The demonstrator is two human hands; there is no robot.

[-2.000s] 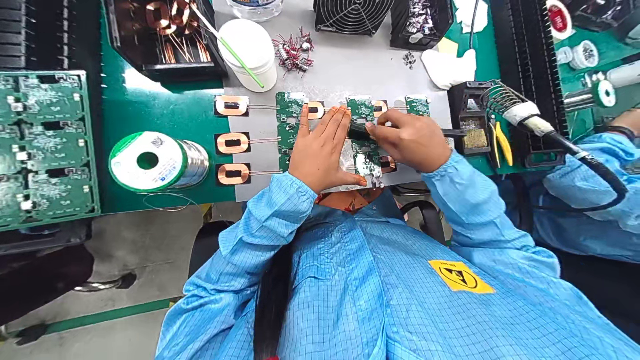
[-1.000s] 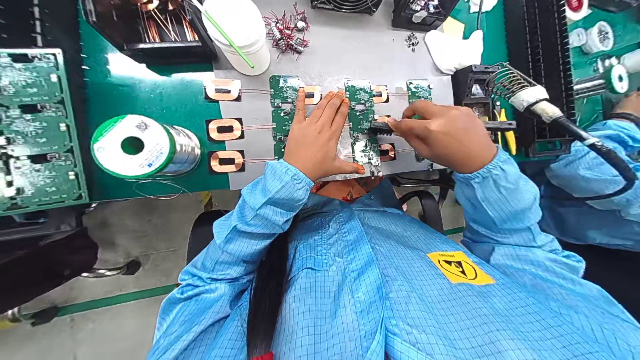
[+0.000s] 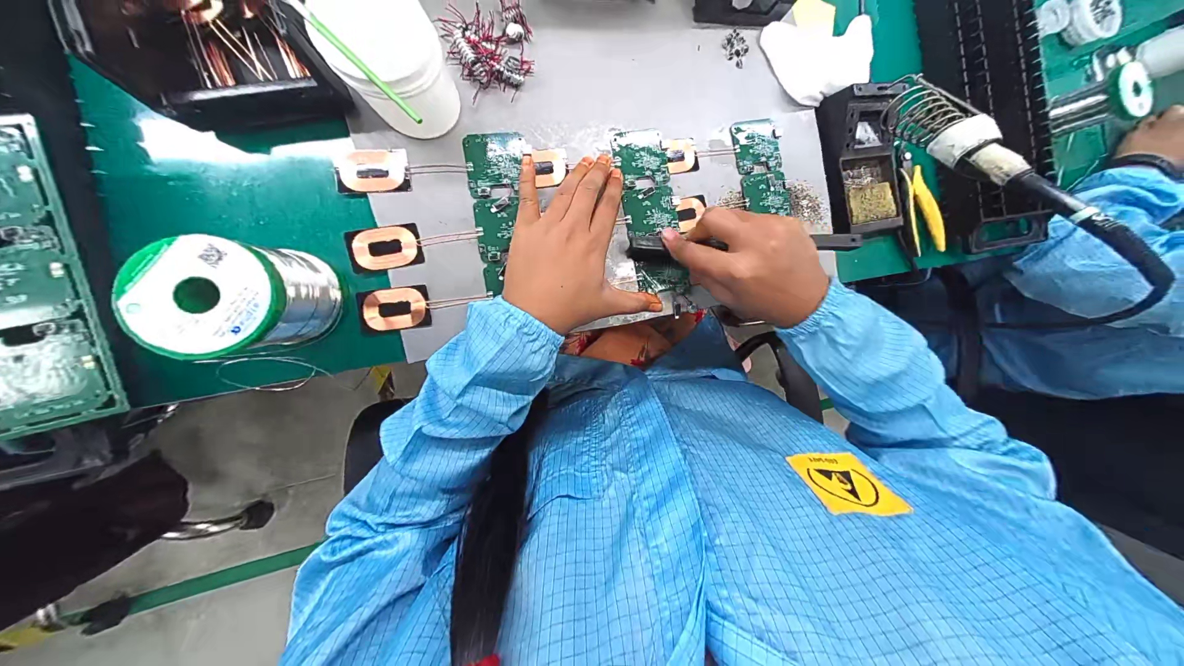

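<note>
My right hand [image 3: 754,264] is closed around a black brush [image 3: 652,247], whose head rests on the lower part of the middle green circuit board panel [image 3: 647,199]. Flat and with fingers spread, my left hand [image 3: 566,245] presses between that panel and the left circuit board panel [image 3: 495,166], partly covering both. Copper coils on black backings, one of them a lower-left coil [image 3: 395,308], are wired to the boards. Another board panel [image 3: 758,143] lies to the right, partly hidden by my right hand.
A solder wire spool [image 3: 227,296] and a white tub [image 3: 398,74] stand at left. At right are a soldering iron [image 3: 980,153] in its stand, yellow-handled pliers [image 3: 925,208] and a white glove [image 3: 819,55]. A co-worker's sleeve [image 3: 1101,268] shows at far right.
The brush and my right hand have moved down the middle panel, toward my body. My left hand stays spread over the boards.
</note>
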